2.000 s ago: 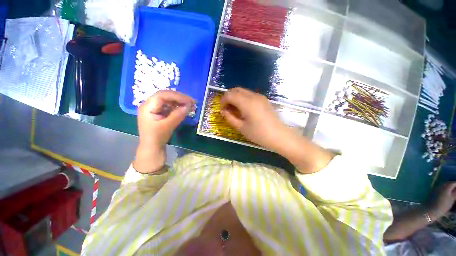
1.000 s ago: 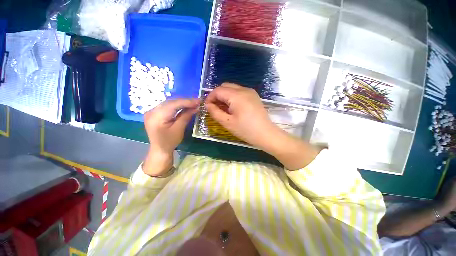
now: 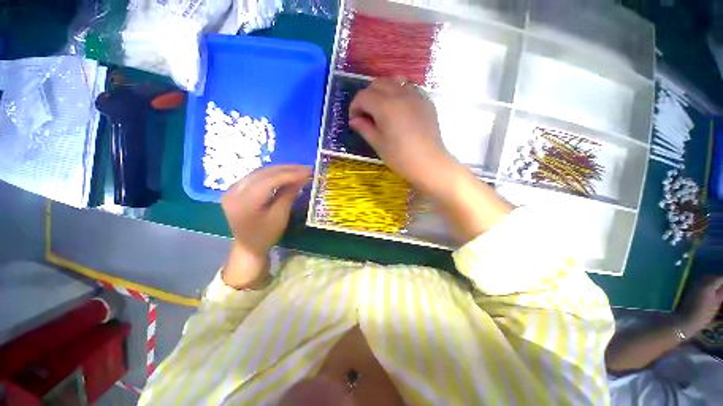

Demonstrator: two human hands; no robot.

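My right hand (image 3: 396, 127) is over the dark wire bundle (image 3: 342, 119) in the middle compartment of the divided tray (image 3: 468, 63); whether its fingers hold a wire cannot be told. My left hand (image 3: 262, 202) is at the lower right edge of the blue tray (image 3: 293, 87), thumb and forefinger pinched together; anything between them is too small to tell. Loose white housings (image 3: 234, 147) lie in the blue tray. Yellow wires (image 3: 365, 198) lie in the nearest compartment, red wires (image 3: 392, 44) in the farthest. Wired housings (image 3: 559, 158) lie in the right column.
A black tool with an orange-red part (image 3: 129, 147) lies left of the blue tray, beside papers under clear plastic (image 3: 43, 127). Plastic bags (image 3: 162, 36) are at the upper left. White strips (image 3: 672, 119) and white-headed assemblies (image 3: 682, 202) lie far right. Another person's hand (image 3: 705, 305) shows lower right.
My right hand has moved from the yellow wires, beside my left fingertips, up to the dark wires, uncovering the yellow bundle. My left hand stays pinched near the blue tray, slightly lower.
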